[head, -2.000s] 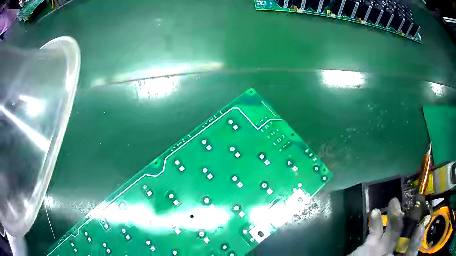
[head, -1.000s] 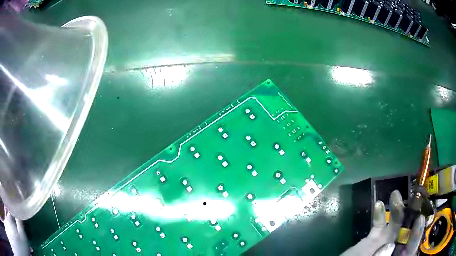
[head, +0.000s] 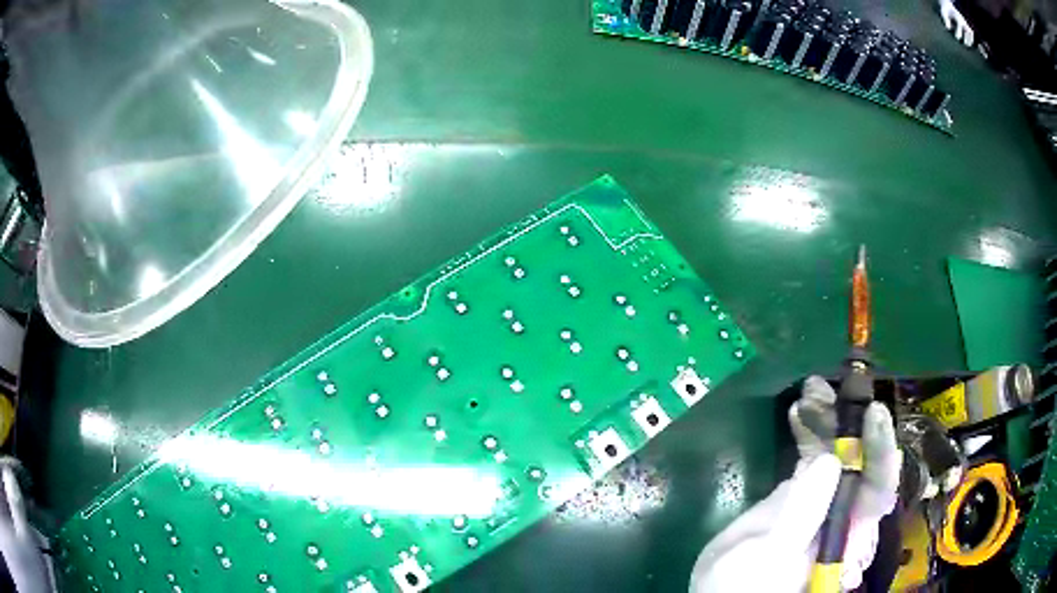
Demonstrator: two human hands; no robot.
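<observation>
A long green circuit board (head: 406, 382) lies diagonally on the green bench, solder side up, with paired silver joints and square pads along its near edge. My right hand (head: 800, 510), in a white glove, grips a soldering iron (head: 855, 405). The iron's copper-brown tip points up and away, right of the board and not touching it. What appears to be my left hand (head: 26, 533), in a white glove, is cut off at the left edge. Its fingers cannot be made out. A thin line, perhaps solder wire, shows faintly above it.
A clear fume hood (head: 220, 151) hangs at the upper left. A board with rows of black capacitors (head: 800, 52) stands at the back. At right are a black tray (head: 800, 405), a yellow ring (head: 977, 514), a whitish cylinder with a yellow label (head: 985, 397) and a green sheet (head: 994, 319).
My right hand has lifted the iron away from the tray area, leftward and forward. The hood sits further right and higher in view. More square pads show on the board as the glare shifts.
</observation>
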